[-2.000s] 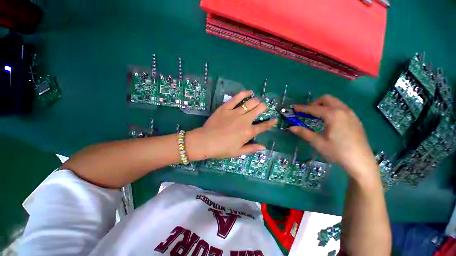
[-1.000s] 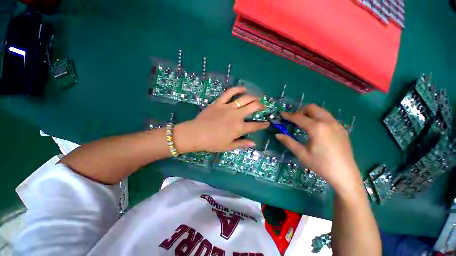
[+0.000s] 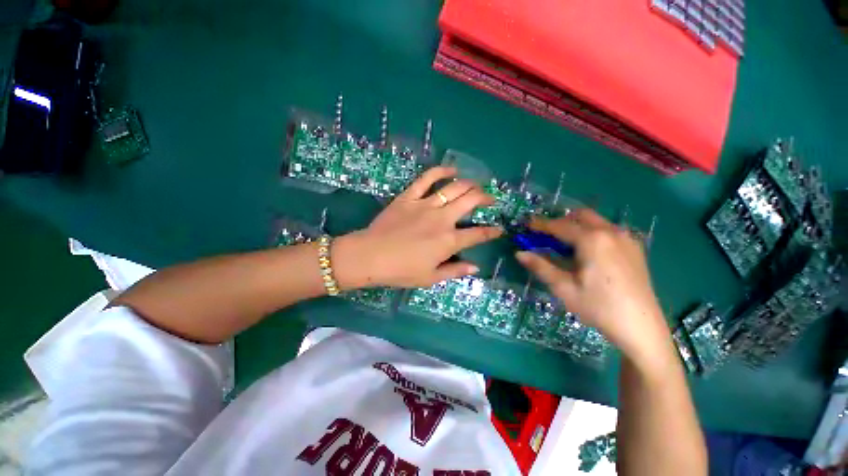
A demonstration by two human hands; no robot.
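Green PCB strips lie in two rows on the green mat. The far-row strip at left has three striped rods standing from its far edge. My left hand, with a ring and a bracelet, lies palm down with its fingertips on the middle far-row strip and covers part of it. My right hand holds small blue cutters, their dark jaws at that strip beside my left fingertips. The jaws' exact contact is hidden. Near-row strips lie below both hands.
A red stack with grey rectangles lies at the far side. Piled PCB panels are at right. A black device and a single PCB are at left. Small board pieces lie on a white surface near my lap.
Over two seconds the view has shifted, so the bench things sit further right. My right hand has turned slightly with the cutters. My left hand stays on the strip.
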